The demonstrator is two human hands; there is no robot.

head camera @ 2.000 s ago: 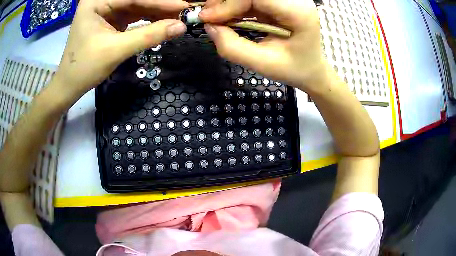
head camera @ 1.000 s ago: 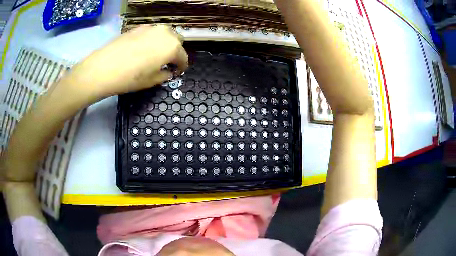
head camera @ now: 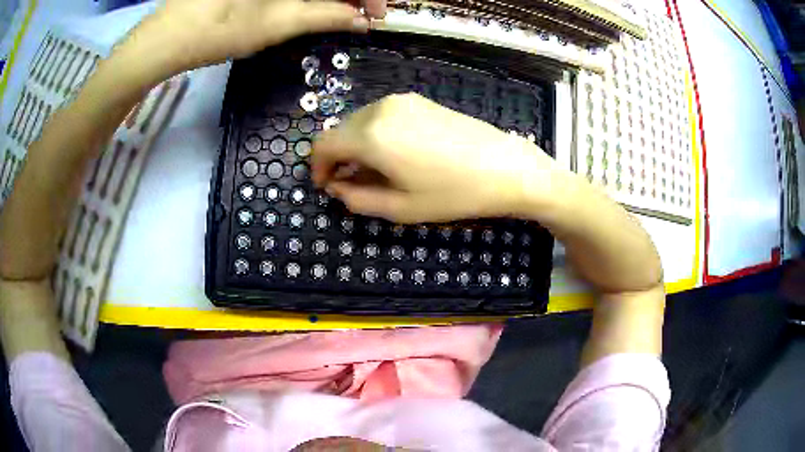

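The black pocketed tray (head camera: 214, 238) lies in front of me, with rows of seated silver-white parts (head camera: 394, 253) in its lower pockets. Loose silver washers with centre holes (head camera: 309, 101) lie in a cluster at the tray's upper left. My right hand (head camera: 410, 159) is over the middle of the tray, thumb and fingers bent together at a left-side pocket; whatever is between the fingertips is hidden. My left hand (head camera: 291, 19) is at the tray's far edge, fingertips partly cut off by the top of the picture; I cannot tell if it holds anything.
Off-white slotted boards lie at the left (head camera: 97, 238) and right (head camera: 635, 132) of the tray. A brown-edged pile with small dark parts (head camera: 494, 33) stands behind it. Yellow (head camera: 176, 315) and red tape (head camera: 741, 267) mark the white bench top.
My right hand has come back from the far side down over the tray. My left hand has moved off the loose washers to the far edge. The view has shifted, and the blue bin has left it.
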